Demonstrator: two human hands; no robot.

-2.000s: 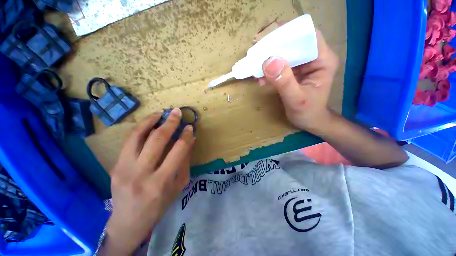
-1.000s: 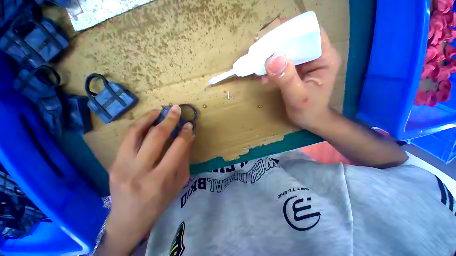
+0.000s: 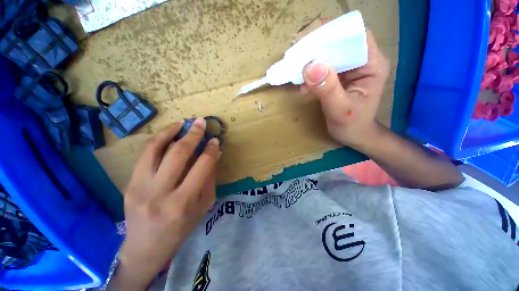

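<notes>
My left hand (image 3: 173, 176) presses a blue plaid piece (image 3: 192, 132) with a dark loop onto the cardboard work mat (image 3: 267, 142). The fingers cover most of the piece; its loop sticks out to the right of the fingertips. My right hand (image 3: 347, 94) holds a white glue bottle (image 3: 327, 48) tilted, its thin nozzle pointing down-left, above and to the right of the loop. Another plaid piece (image 3: 126, 112) with a dark loop lies on the mat left of centre.
More plaid pieces (image 3: 37, 45) are heaped at the upper left, beside a blue bin (image 3: 51, 193). A white card (image 3: 114, 11) lies at the top. A blue bin (image 3: 449, 74) with red pieces (image 3: 501, 68) stands at right. A small pale sliver (image 3: 260, 106) lies on the mat.
The bottle and my right hand have shifted very slightly up and right. My left hand stays on the same plaid piece.
</notes>
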